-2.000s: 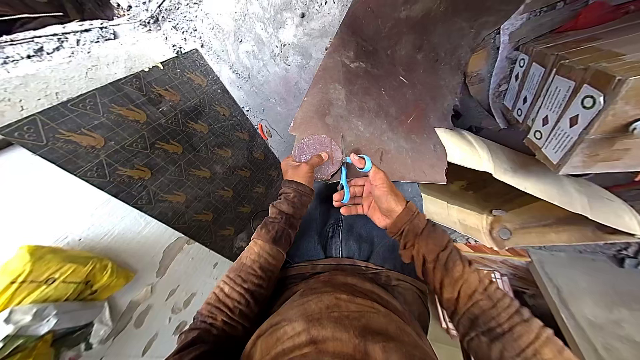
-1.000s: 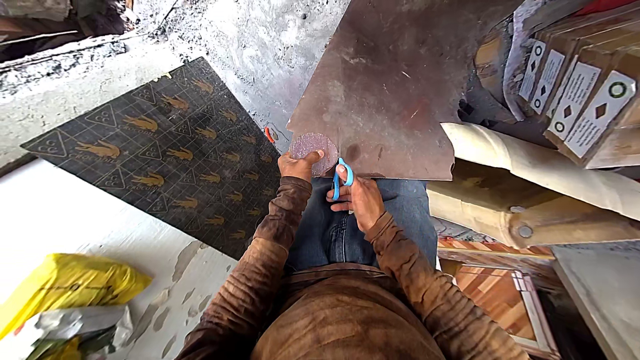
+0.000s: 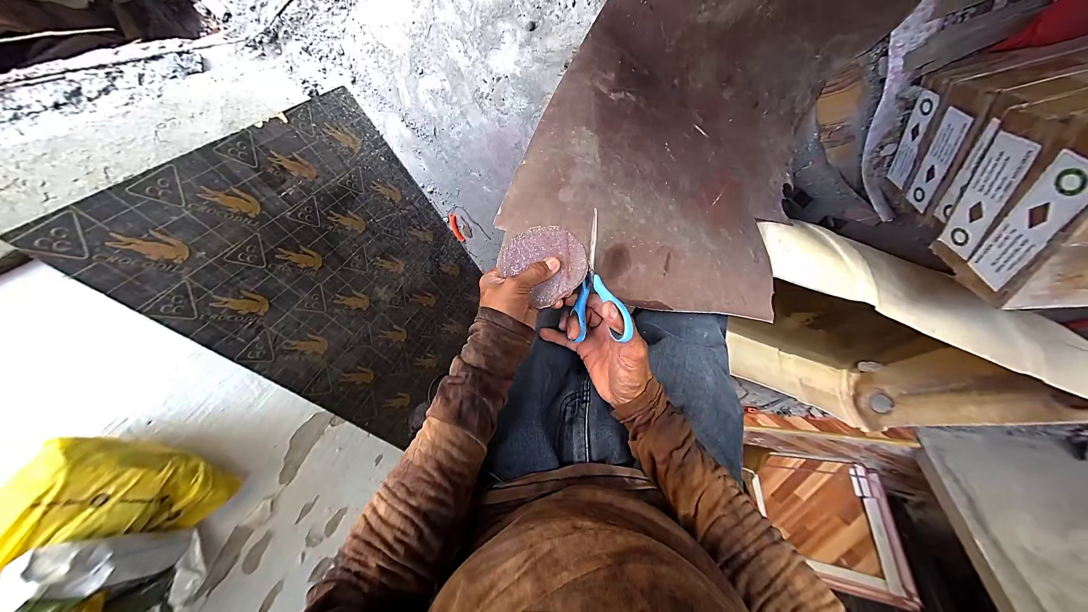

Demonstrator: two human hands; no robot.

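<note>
My left hand (image 3: 514, 291) pinches a round, speckled pinkish disc (image 3: 544, 259) against the near left edge of a large brown sheet (image 3: 663, 170), thumb on top. Close beside it, my right hand (image 3: 608, 348) holds blue-handled scissors (image 3: 602, 297) by their finger loops. The blades point away from me over the sheet, just right of the disc, and look nearly together. The sheet's near edge lies over my jeans. Fingers of my left hand are partly hidden under the disc.
A dark printed board (image 3: 280, 263) lies at left, with a small red-orange object (image 3: 457, 227) by its corner. A yellow bag (image 3: 110, 493) sits lower left. Stacked cardboard boxes (image 3: 994, 170), a curved cream-coloured piece (image 3: 918, 297) and a wood-patterned panel (image 3: 820, 510) are on the right.
The scissors have turned in my right hand; their blades now show over the sheet beside the disc. My left hand keeps its hold on the disc.
</note>
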